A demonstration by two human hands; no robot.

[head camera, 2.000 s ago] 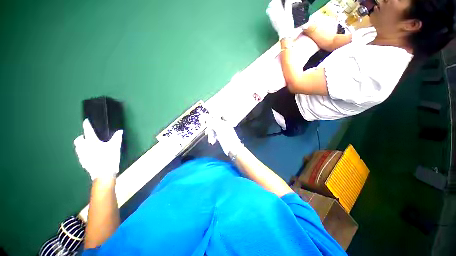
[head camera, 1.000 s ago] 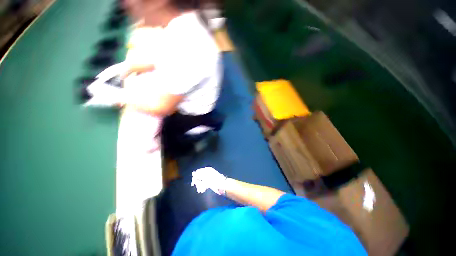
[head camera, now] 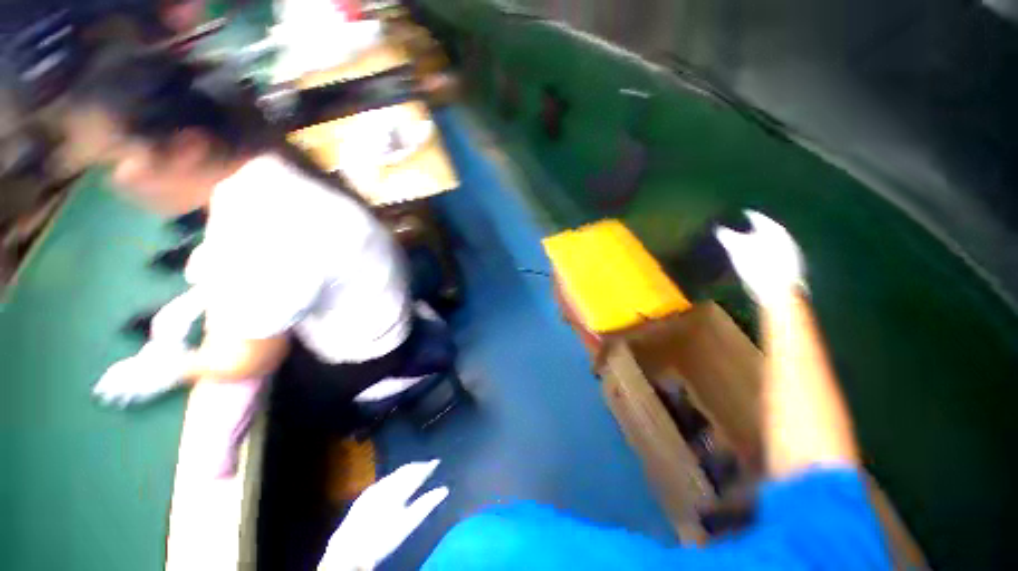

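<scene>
My right hand (head camera: 770,262), in a white glove, is raised above the open carton in front of the green wall. A dark blurred shape (head camera: 706,254) lies right at its fingers; whether the hand grips it is unclear. My left hand (head camera: 383,519), also white-gloved, is low at the bottom edge, partly cut off, fingers apart and empty. The open brown carton (head camera: 645,437) stands below my right forearm with dark pieces (head camera: 728,491) inside.
A yellow ribbed sheet (head camera: 614,273) lies on a carton. A seated co-worker in white (head camera: 301,251) is at the left, gloved hands over the green belt (head camera: 67,457). The pale ledge (head camera: 210,513) runs beside it. Blue floor (head camera: 508,368) lies between; a green wall (head camera: 893,368) is at right.
The view has swung right, from the belt to the cartons. My right hand has moved up and right to the wall side. My left hand, last seen on a black housing, is now empty.
</scene>
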